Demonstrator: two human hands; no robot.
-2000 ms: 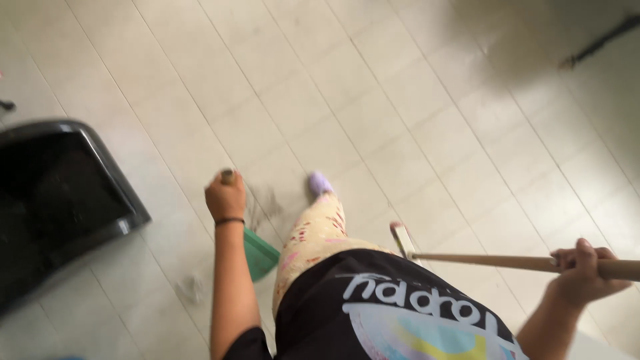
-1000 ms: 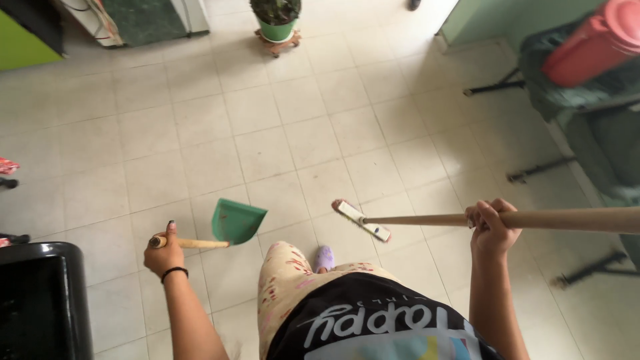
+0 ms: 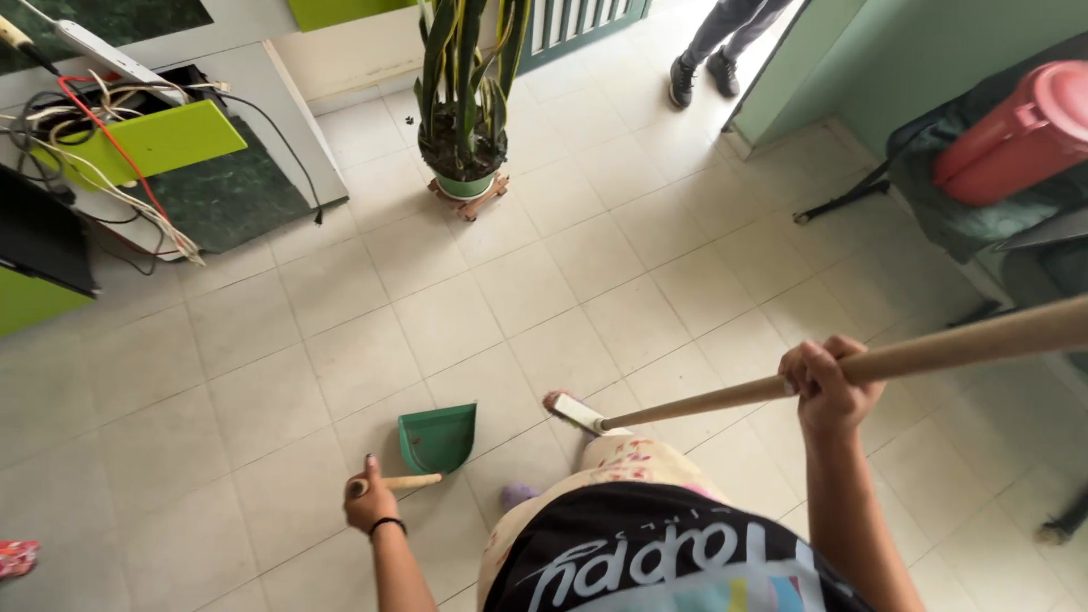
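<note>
My left hand (image 3: pixel 371 497) grips the wooden handle of a green dustpan (image 3: pixel 437 437), whose pan is at or just above the floor tiles, with a little dark debris in it. My right hand (image 3: pixel 831 384) is closed around the long wooden handle of a broom (image 3: pixel 580 413). The broom's white head, with reddish bristles at one end, lies in front of my legs, right of the dustpan and apart from it. My own trousers partly hide the head's near end.
A potted snake plant (image 3: pixel 463 161) stands on a small wooden stand ahead. Tangled cables (image 3: pixel 110 136) hang by a cabinet at the upper left. A person's legs (image 3: pixel 722 51) show at the doorway. Chairs line the right, one bearing a red lidded bin (image 3: pixel 1020 136).
The view has swung up to show the plant, cabinet and doorway. The broom head has come nearer to my legs since one second ago. Both hands keep their holds.
</note>
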